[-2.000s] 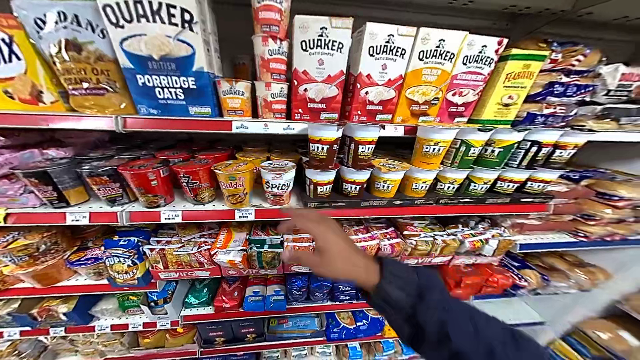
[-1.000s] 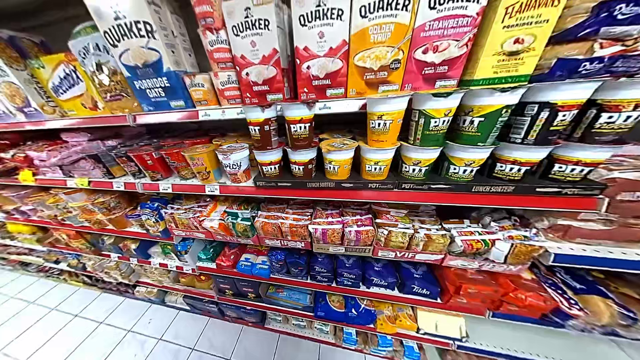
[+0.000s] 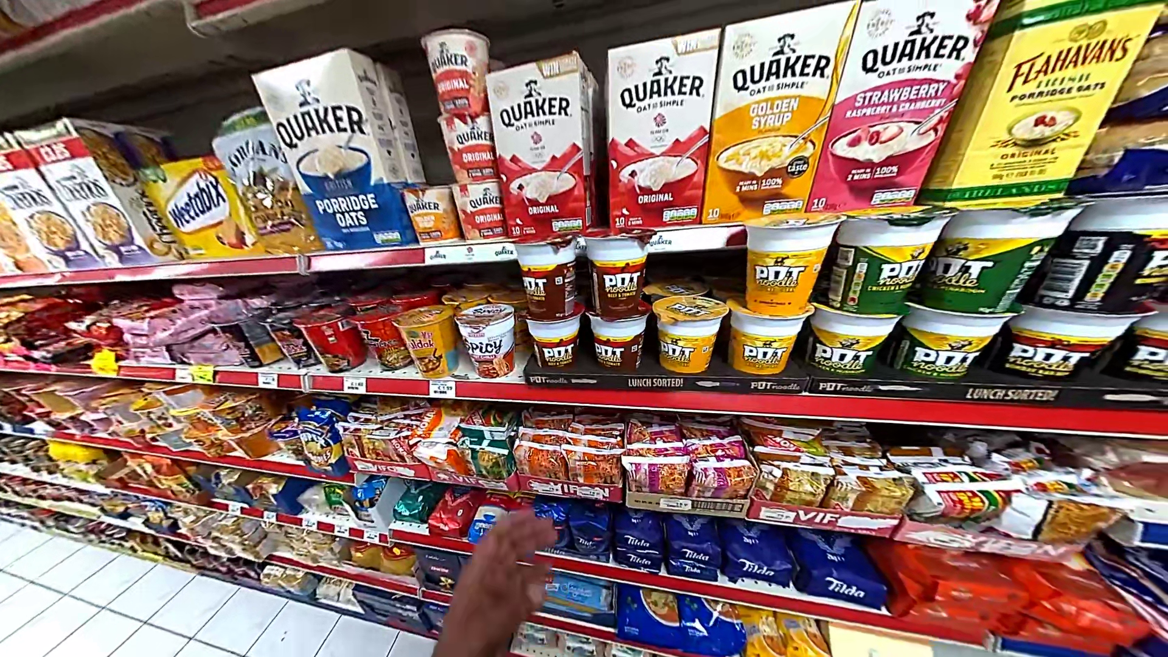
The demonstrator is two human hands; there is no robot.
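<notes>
My left hand [image 3: 500,584], blurred, rises from the bottom edge in front of the lower shelves. Its fingers point up, and nothing shows in it. Near its fingertips are blue packets [image 3: 589,529] and red packets [image 3: 454,513] on a shelf. Contact with them cannot be made out. Above are Vifon noodle packets [image 3: 546,447] in cardboard trays. Higher up, a spicy noodle cup [image 3: 486,342] stands beside Pot Noodle pots [image 3: 555,345], some stacked in twos. My right hand is out of view.
Quaker oat boxes [image 3: 662,137], stacked porridge pots [image 3: 456,73] and a Flahavan's carton [image 3: 1040,109] line the upper shelf. Red shelf edges [image 3: 438,389] run across the view. Blue Tilda packets [image 3: 753,552] lie low at right. White floor tiles [image 3: 137,602] show at lower left.
My right hand, in a dark sleeve and in front of the noodle shelves two seconds ago, is gone from view. My left hand has come in at the bottom. The view has shifted.
</notes>
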